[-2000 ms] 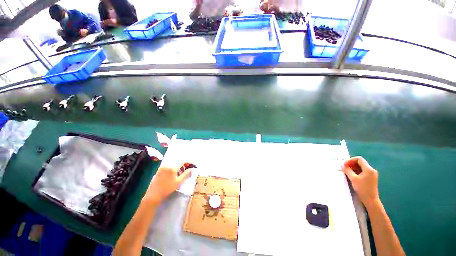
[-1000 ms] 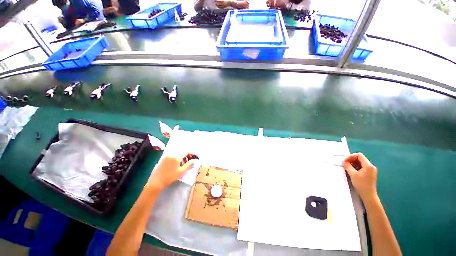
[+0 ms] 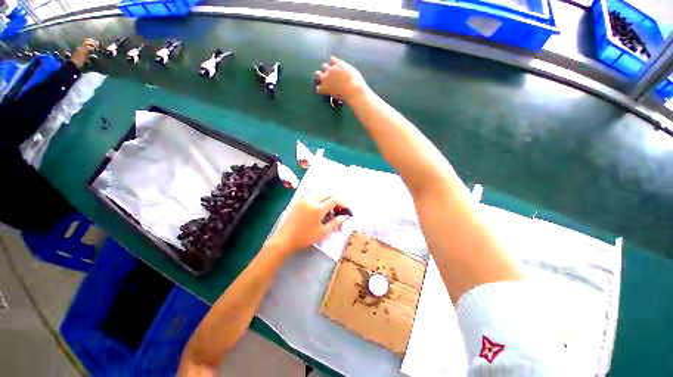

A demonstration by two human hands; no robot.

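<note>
My left hand (image 3: pixel 313 224) is over the left part of the white sheet, pinching a small dark part (image 3: pixel 339 212) just above the cardboard pad (image 3: pixel 376 294). A small round white dish (image 3: pixel 378 285) sits on the pad among dark stains. My right hand (image 3: pixel 339 79) is stretched out over the green belt, its fingers curled around a dark figure (image 3: pixel 336 102) that shows only partly below the hand. Whether the figure touches the belt is hidden. A black tray (image 3: pixel 112 193) with white liner and a heap of small dark parts (image 3: pixel 225 206) lies to the left.
Several black-and-white figures (image 3: pixel 270 78) lie spaced along the belt. Another person's hand (image 3: pixel 85 51) is at the belt's far left. Two white pointed bottles (image 3: pixel 288 177) stand by the tray. Blue crates (image 3: pixel 487 26) line the far side, and a metal post (image 3: pixel 658 70) rises at right.
My right hand has moved from the sheet's right edge up and left over the belt. My left hand still pinches the dark part. The view has turned left and tilted. Another person's arm now shows.
</note>
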